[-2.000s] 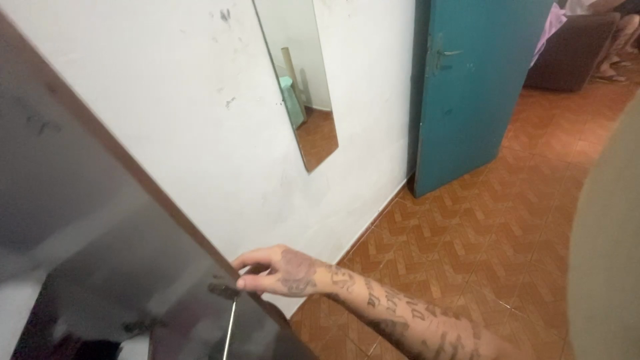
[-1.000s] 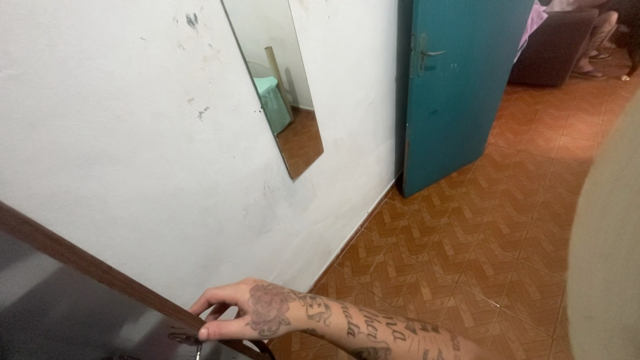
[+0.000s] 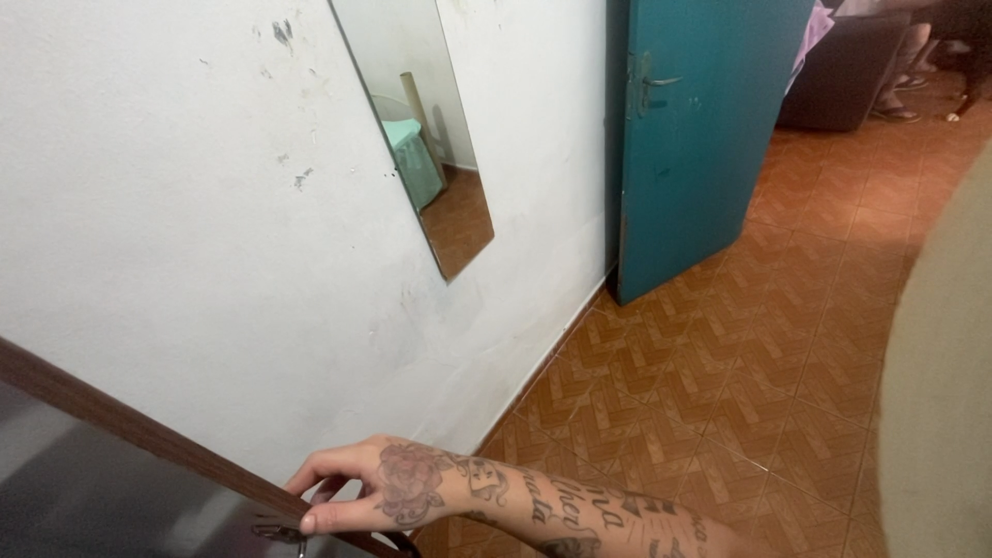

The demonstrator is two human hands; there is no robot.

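My right hand (image 3: 368, 484), at the end of a tattooed forearm, grips the brown wooden edge of a dark glossy panel (image 3: 116, 480), which looks like a furniture door. The fingers go over the far side of the edge, and the thumb rests on the near side. Right by the thumb is a small metal fitting (image 3: 277, 531) with a thin metal piece below it, cut off by the frame. Part of a dark curved thing (image 3: 407, 542) shows under the wrist. My left hand is out of view.
A narrow mirror (image 3: 446, 194) is on the scuffed white wall (image 3: 194, 232). Beyond it stands a teal door (image 3: 690, 139) with a metal handle. Brown patterned tiles (image 3: 697, 387) cover the floor. A person's legs (image 3: 899, 77) show beside dark furniture (image 3: 841, 74). A beige surface (image 3: 942, 372) fills the right edge.
The dark panel, with my right hand on its edge, has moved down and left and takes up less of the view than two seconds ago. The hand keeps its hold.
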